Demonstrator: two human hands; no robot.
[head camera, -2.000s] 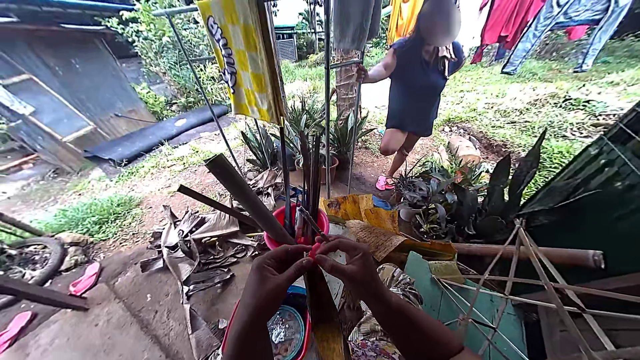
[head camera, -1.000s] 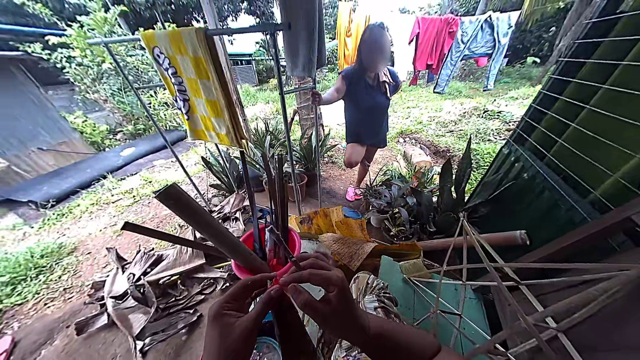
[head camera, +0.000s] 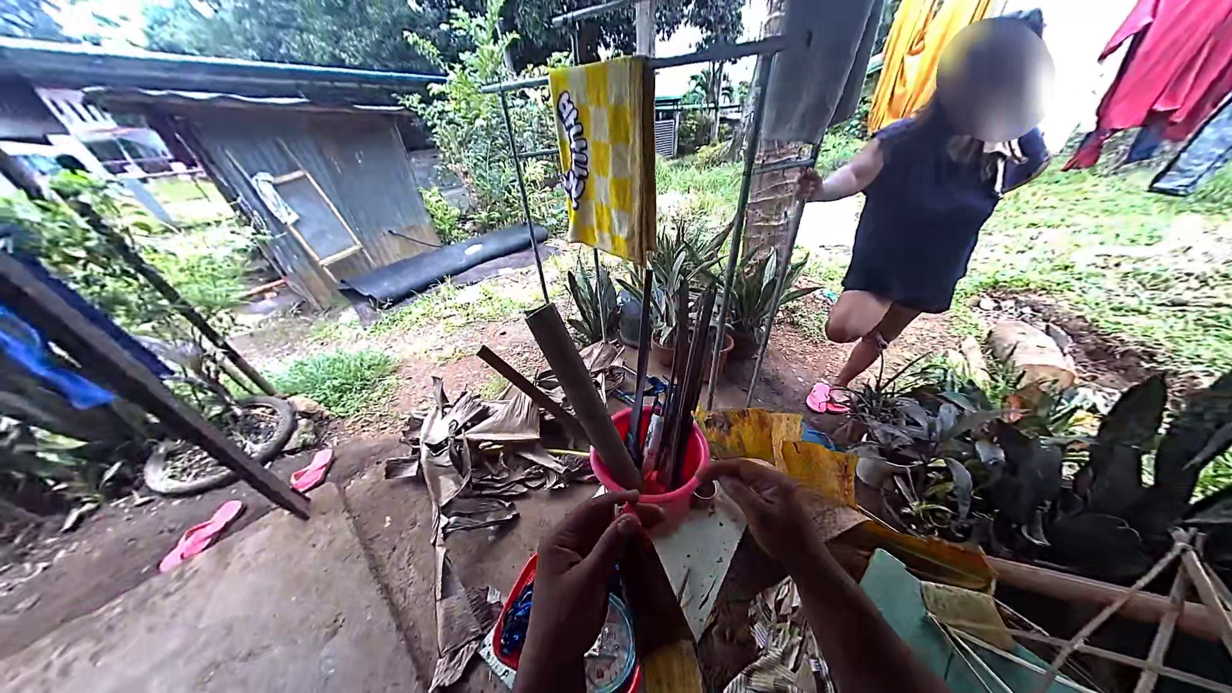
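Observation:
My left hand (head camera: 584, 553) pinches a small red piece (head camera: 640, 510) between thumb and fingertips, low in the centre. To its right my right hand (head camera: 760, 500) is raised with thumb and index finger pressed together; whether something thin is between them cannot be made out. Just beyond both hands stands a pink bucket (head camera: 616, 462) holding several dark upright sticks (head camera: 685, 385) and a thick tube-like stalk (head camera: 577, 395). Below my left hand are a round clear-lidded container (head camera: 610, 645) and a red basin (head camera: 510, 602) with blue material in it, partly hidden by my forearm.
A person (head camera: 914, 212) stands on one leg, holding a metal rack (head camera: 751, 192) hung with a yellow checked towel (head camera: 606, 154). Dry leaves (head camera: 481, 433) litter the ground. Potted plants (head camera: 1011, 462) and tied thin sticks (head camera: 1116, 616) lie right; pink slippers (head camera: 202, 534) lie left.
My hands were together at the red piece in both earlier frames; now my right hand has moved away to the right, while my left hand keeps its pinch. The view has swung left.

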